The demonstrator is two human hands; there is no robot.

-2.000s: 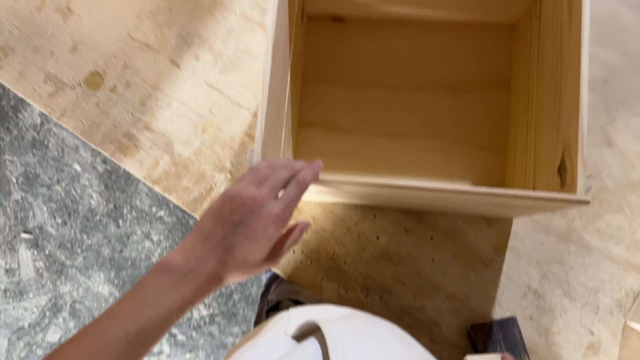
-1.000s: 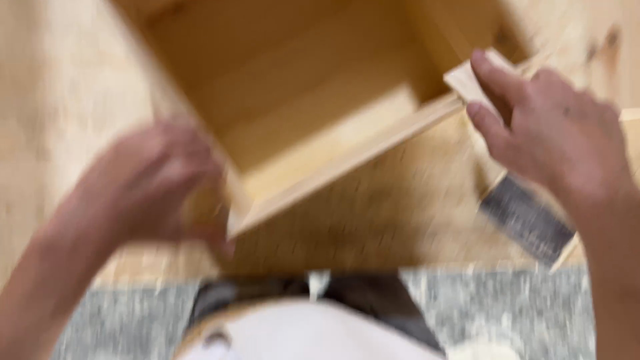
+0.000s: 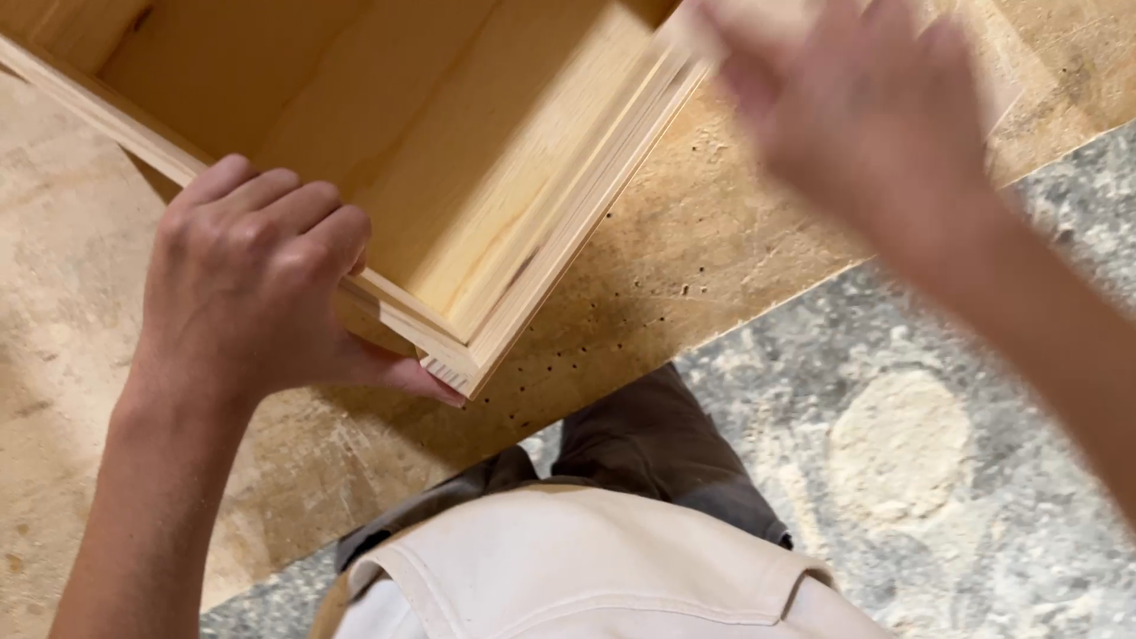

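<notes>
An open-topped wooden box (image 3: 568, 222) stands turned at an angle on the workbench, its near corner pointing at my body. My left hand (image 3: 253, 275) grips the left wall by that corner, fingers over the rim and thumb against the outside of the corner. Striped end grain shows beside the thumb. At the upper right my right hand (image 3: 870, 115) is blurred, over the far end of the box's right-hand rim. A pale block (image 3: 768, 18), also blurred, is in its fingers; its exact contact with the rim cannot be made out.
The plywood workbench top (image 3: 657, 293) has small holes and scuffs, and its edge runs diagonally in front of my body. Below lies a mottled grey floor (image 3: 1021, 426) with a pale dusty patch (image 3: 901, 444). My pale apron and dark trousers are at the bottom.
The box has turned relative to the bench edge since the oldest frame. My left hand has gone from resting at its corner to gripping the wall. My right hand has come into view with the pale block.
</notes>
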